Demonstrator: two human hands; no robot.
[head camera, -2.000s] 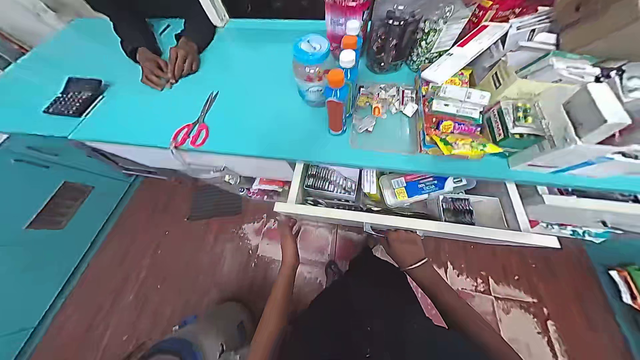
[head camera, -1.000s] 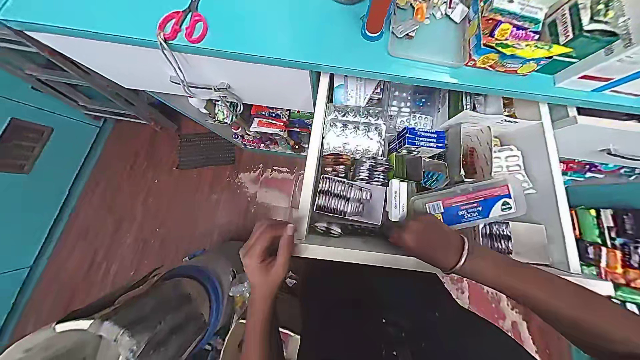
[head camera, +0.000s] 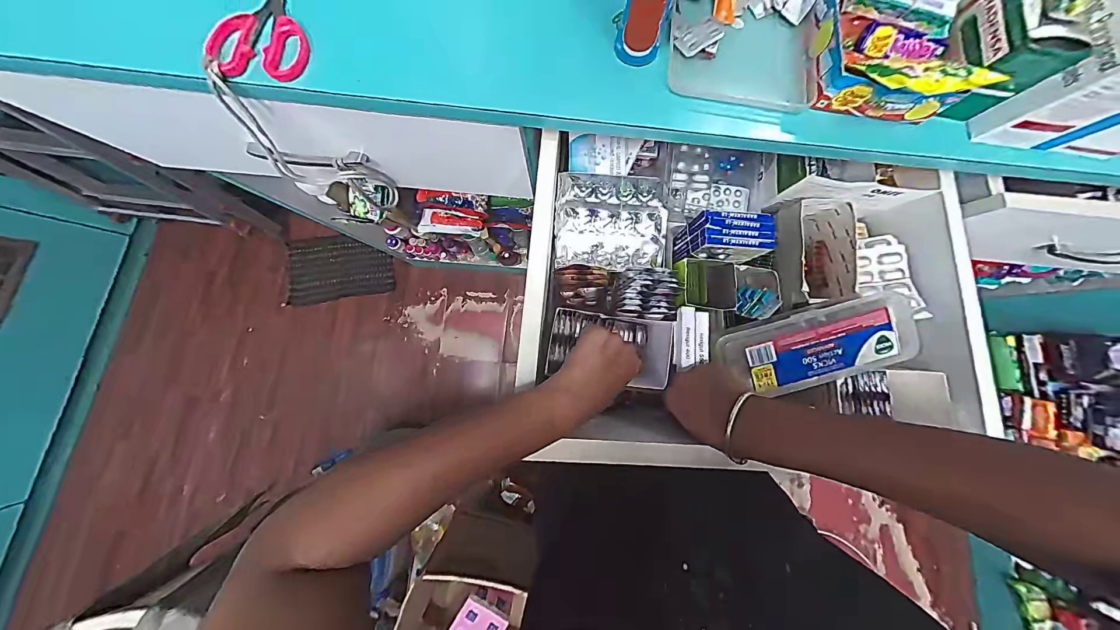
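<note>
An open white drawer (head camera: 630, 450) holds rows of medicine packs. My left hand (head camera: 600, 367) is over a small white box (head camera: 658, 354) of blister strips (head camera: 573, 331) at the drawer's front left; its fingertips are hidden, so its grip cannot be told. My right hand (head camera: 707, 402), with a bangle at the wrist, reaches down inside the front edge, beside two narrow white cartons (head camera: 691, 337); its fingers are hidden too. Right of it a clear plastic case with a Vicks label (head camera: 818, 346) lies tilted. Blue cartons (head camera: 724, 234) and silver blister packs (head camera: 610, 223) lie farther back.
The turquoise counter (head camera: 437, 52) runs behind the drawer, with red-handled scissors (head camera: 258, 45) tied by a cord, a clear tray (head camera: 744, 66) and snack packets (head camera: 901, 61). A second drawer (head camera: 1046, 214) adjoins at right. An open carton (head camera: 464, 604) stands below, near my left arm.
The drawer has been pulled farther out since the oldest frame. My left hand has moved from the drawer's front left edge to the blister strips inside. The view has moved closer to the drawer.
</note>
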